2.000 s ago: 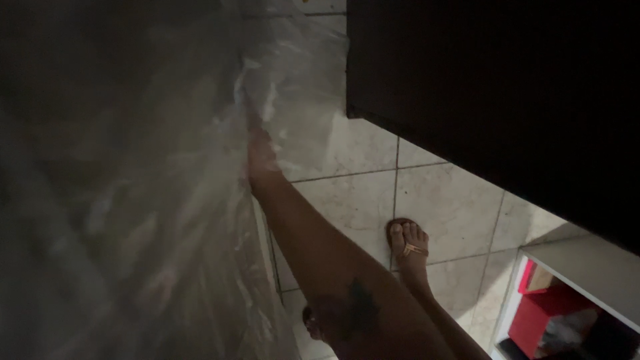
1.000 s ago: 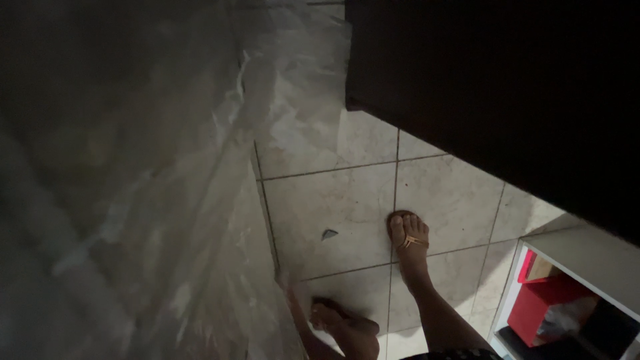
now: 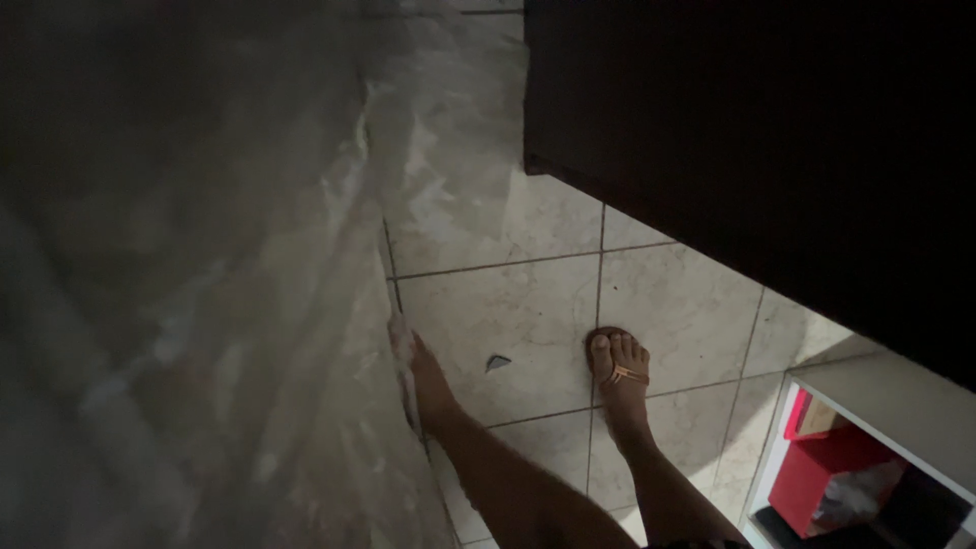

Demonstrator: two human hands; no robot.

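Observation:
Translucent plastic sheeting (image 3: 252,328) fills the left side and hangs in creases, with part of it lying over the floor tiles. My left hand (image 3: 418,366) is at the sheeting's lower right edge, at the end of a forearm that rises from the bottom. The plastic and dim light partly hide its fingers, so I cannot tell whether they grip the edge. My right hand is out of view. A small dark-edged triangular scrap (image 3: 498,363) lies on the tiles to the right of my left hand.
My right foot (image 3: 621,366), in a thong sandal, stands on the tiled floor (image 3: 526,328). A large dark furniture panel (image 3: 747,137) covers the upper right. At lower right, an open white shelf unit (image 3: 869,389) holds a red box (image 3: 808,480) with crumpled pale material.
Two seconds ago my left arm reached farther up beside the plastic; it then drew back toward the bottom. Now it extends to the sheeting's edge again, lower than at first.

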